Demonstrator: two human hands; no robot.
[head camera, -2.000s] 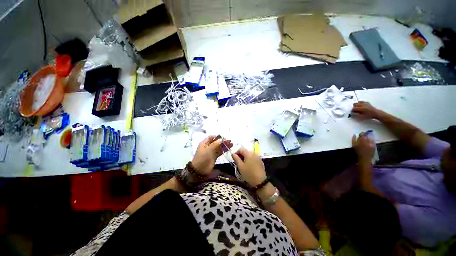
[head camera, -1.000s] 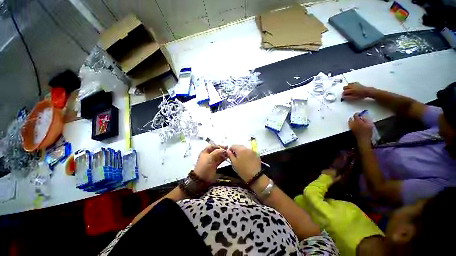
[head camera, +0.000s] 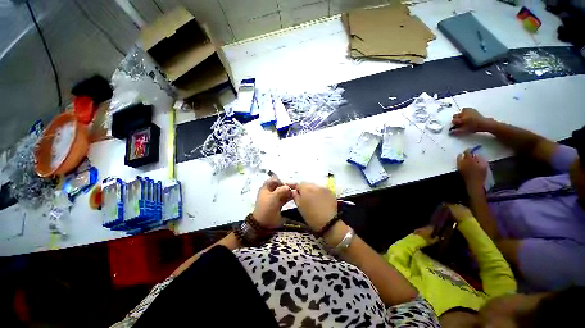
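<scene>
My left hand (head camera: 271, 202) and my right hand (head camera: 316, 204) are together in front of my body at the bench's front edge. Their fingertips meet and pinch a thin white cable (head camera: 293, 188), of which only a small part shows; an end sticks out below my right hand. The rest is hidden by the fingers. A tangled heap of white cables (head camera: 228, 142) lies beyond my hands to the left. A glossy heap of clear-white pieces (head camera: 314, 107) lies on the dark strip behind.
Filled boxes (head camera: 140, 202) stand in a row at left. Loose boxes (head camera: 374, 154) lie right of my hands. An open carton (head camera: 192, 57), black box (head camera: 141, 146) and orange basket (head camera: 62, 146) are at left. Two people, in purple and yellow, are at right.
My hands have come together and the cable is now mostly hidden in the fingers. The view has shifted. A person in yellow has come into view at the lower right.
</scene>
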